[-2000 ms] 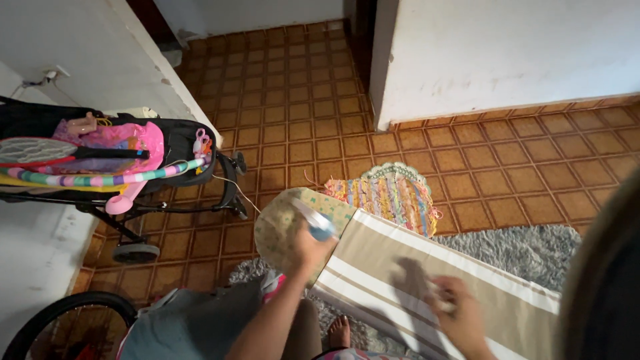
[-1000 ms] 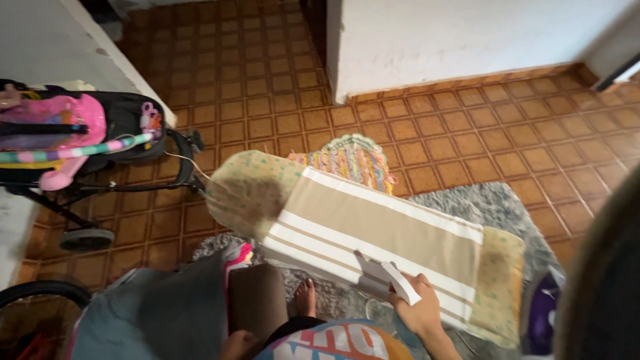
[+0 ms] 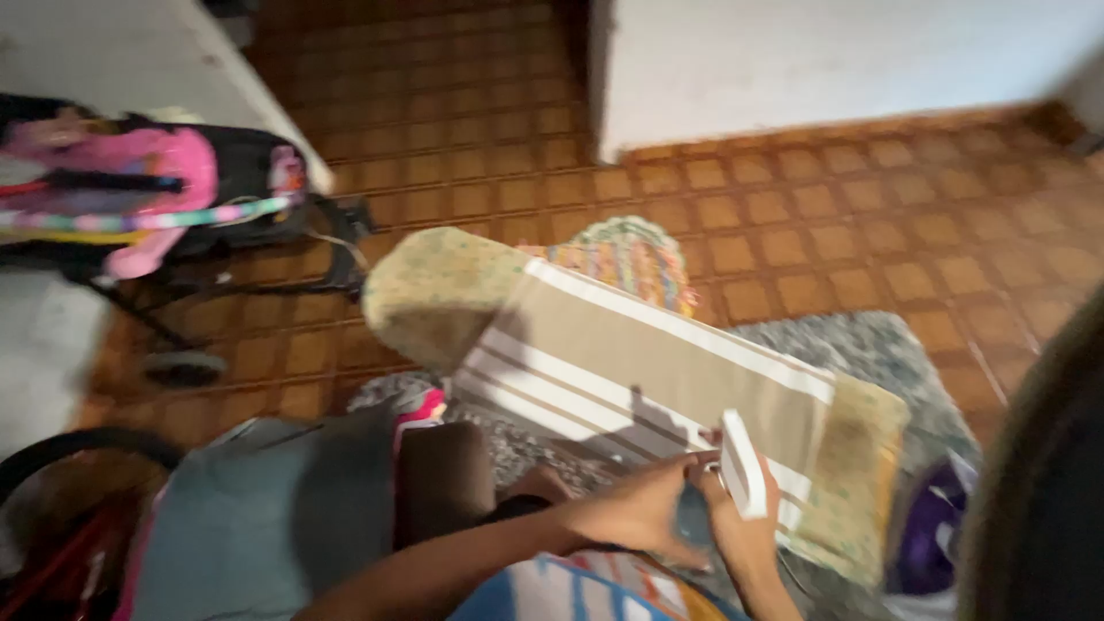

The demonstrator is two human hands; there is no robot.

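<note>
A beige cloth with white stripes (image 3: 655, 345) lies flat over a padded ironing board (image 3: 431, 285), whose patterned cover shows at both ends. Above the cloth's near edge, my right hand (image 3: 746, 500) is closed on a flat white object (image 3: 743, 466) with rounded corners; its kind cannot be told. My left hand (image 3: 634, 509) reaches across to the right hand, and its fingertips meet that hand near the white object. Whether the left fingers also grip it is hidden by blur and overlap. A purple clothes iron (image 3: 930, 526) stands past the board's right end.
A black stroller (image 3: 250, 164) holding pink toys stands at the left. Grey fabric (image 3: 276, 509) lies beside my legs. Under the board are a grey shaggy rug (image 3: 862, 345) and a colourful crocheted mat (image 3: 630, 254). A white wall (image 3: 828, 69) rises beyond the tiled floor (image 3: 776, 207).
My left hand, low near my lap one second ago, now meets my right hand over the board's near edge. Two seconds ago it was over the board's left end with a blurred whitish object.
</note>
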